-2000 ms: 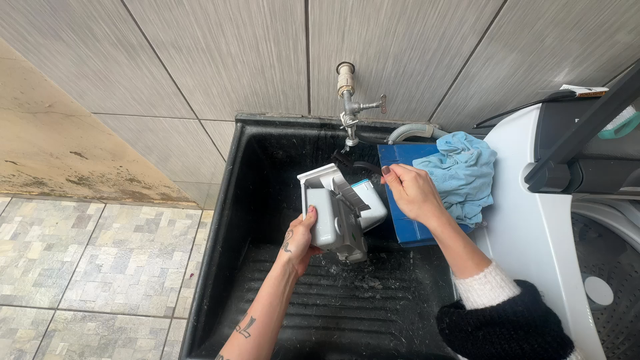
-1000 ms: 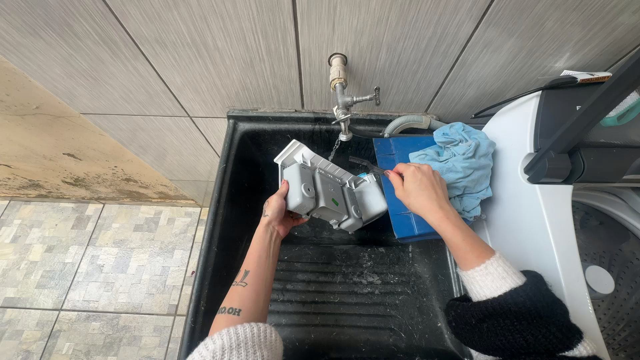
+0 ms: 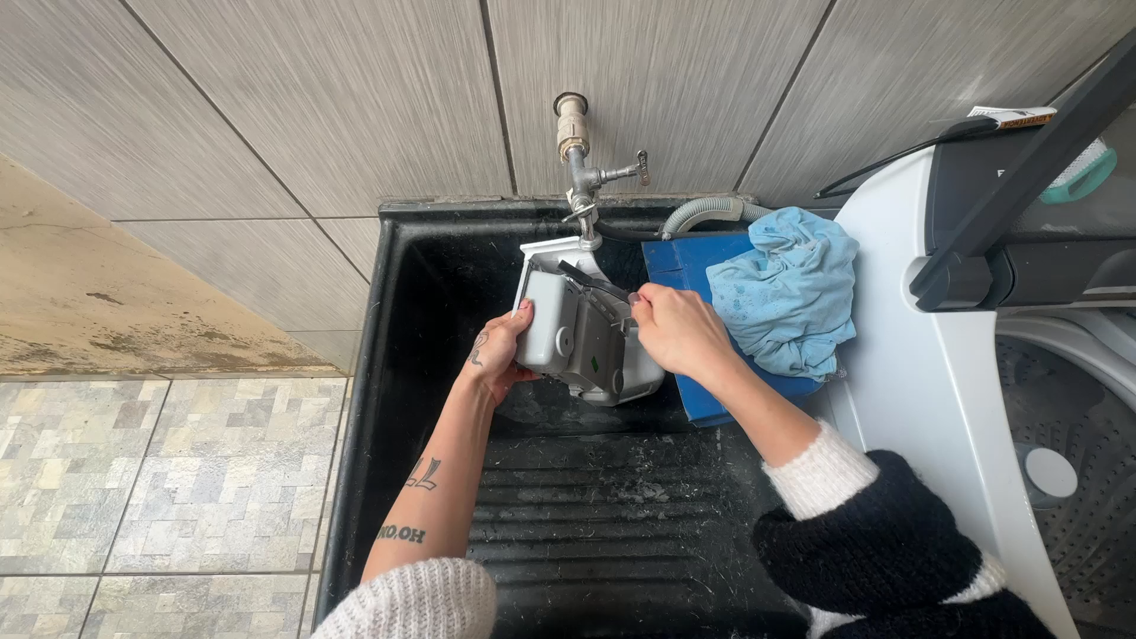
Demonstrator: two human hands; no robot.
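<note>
My left hand point(image 3: 504, 351) grips the left side of a grey and white plastic dispenser drawer point(image 3: 593, 342), which is tilted under the metal faucet point(image 3: 583, 191) inside the black sink. Its upper end touches or lies just below the spout. In my right hand point(image 3: 679, 328) is a thin black-handled brush point(image 3: 596, 281), laid across the upper part of the drawer. My right fingers are closed around it, and its bristles are hard to make out.
The black laundry sink point(image 3: 355, 479) has a ribbed slope at the front. On its right lie a blue flat object point(image 3: 670, 262) and a crumpled light-blue cloth point(image 3: 790, 293). A grey corrugated hose point(image 3: 706, 213) runs behind them. An open top-loading washing machine point(image 3: 958, 382) stands at the right.
The drawer has moved up under the faucet and turned in my left hand. My right hand has brought the brush over the drawer's upper part.
</note>
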